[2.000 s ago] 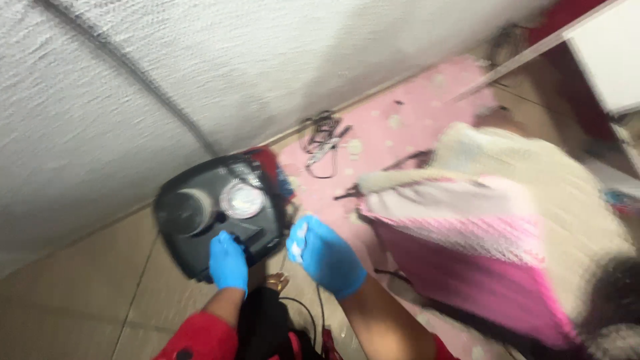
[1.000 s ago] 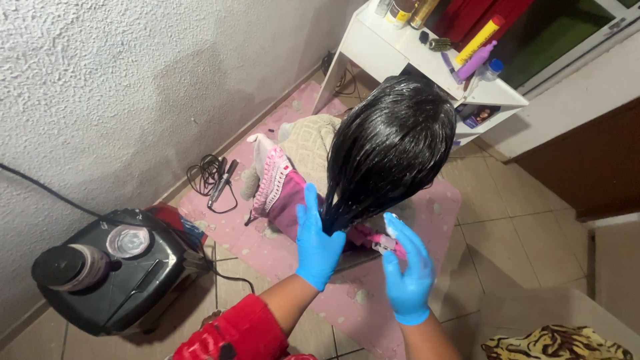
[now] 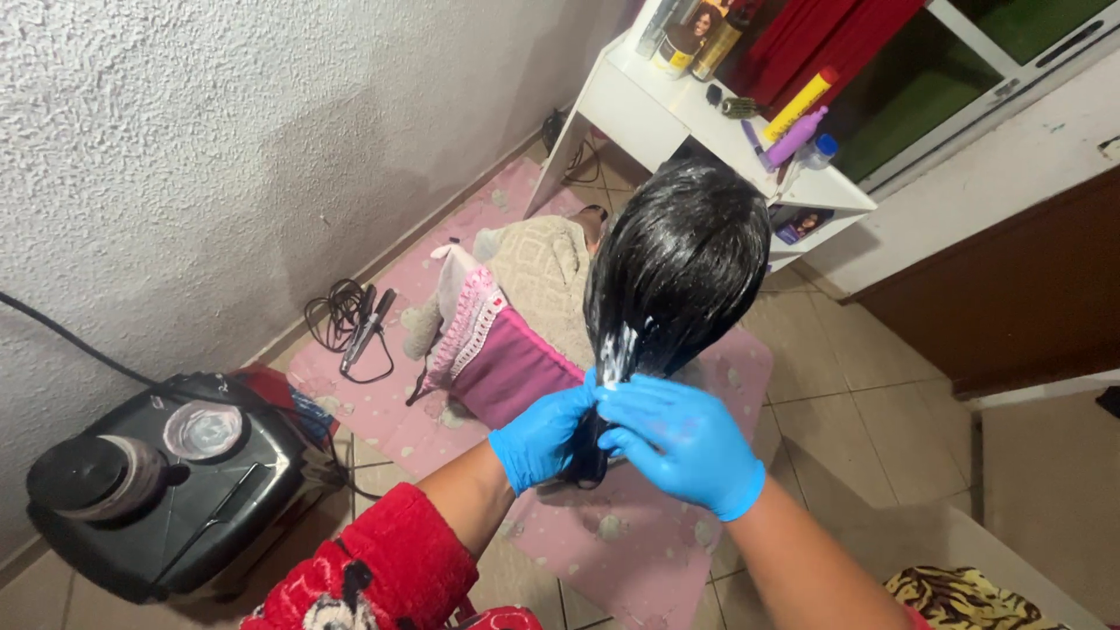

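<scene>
A seated person's wet, dark hair (image 3: 682,254) hangs toward me, with a streak of white cream (image 3: 619,350) on its lower part. My left hand (image 3: 544,437), in a blue glove, is closed around the gathered lengths from the left. From the right, my gloved right hand (image 3: 678,437) lies over the same strands with its fingers together, touching the cream at its fingertips. Whether it also grips the hair is partly hidden. Below both hands the dark ends of the hair show. A beige towel (image 3: 547,267) covers the person's shoulder, beside a pink and purple cloth (image 3: 516,359).
At the lower left, a black cart (image 3: 271,468) holds a lidded jar (image 3: 96,477), a small bowl (image 3: 203,430) and a tail comb (image 3: 219,516). A corded hair straightener (image 3: 367,328) lies on the pink mat (image 3: 612,525). Bottles stand on a white desk (image 3: 630,79) beyond the head.
My hands have come together on the hair, where they were apart a second ago. White cream now shows on the strands; it was on my right fingertips before. The view has swung from the cart to the head.
</scene>
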